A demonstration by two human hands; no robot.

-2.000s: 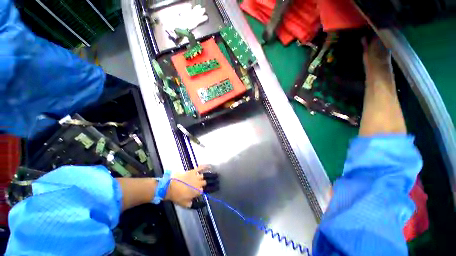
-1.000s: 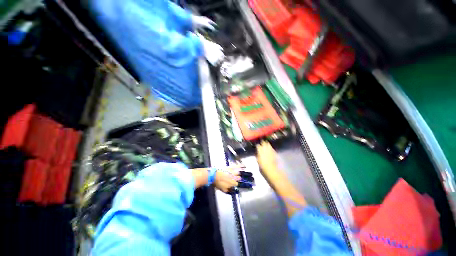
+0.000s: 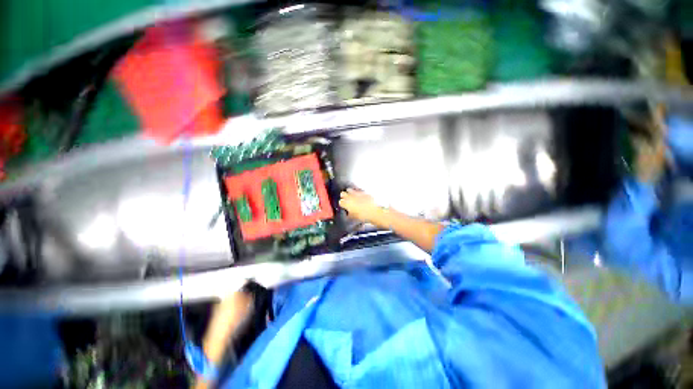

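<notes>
The black carrier fixture (image 3: 334, 228) lies on the conveyor with a flat red sheet (image 3: 287, 220) over its middle. Three narrow green boards (image 3: 271, 200) lie across the red sheet. A green board (image 3: 247, 150) shows along the fixture's far edge. My right hand (image 3: 360, 205) is at the fixture's right edge, fingertips on its rim; the exact hold is blurred. My left hand (image 3: 228, 315) is low, near the conveyor's near rail, strongly blurred, with dark fingertips; its fingers cannot be made out.
Beyond the far rail (image 3: 471, 95) are a red sheet pile (image 3: 175, 80) and bins of silver parts (image 3: 295, 64), beige parts (image 3: 376, 57) and green parts (image 3: 454, 61). Another person's blue sleeve (image 3: 638, 228) is at the right. A blue cord (image 3: 183, 235) crosses the left side.
The view has swung round to the bins. The fixture with its red sheet has come along the conveyor past the red pile, my right hand at its edge. My left hand has left the metal plate.
</notes>
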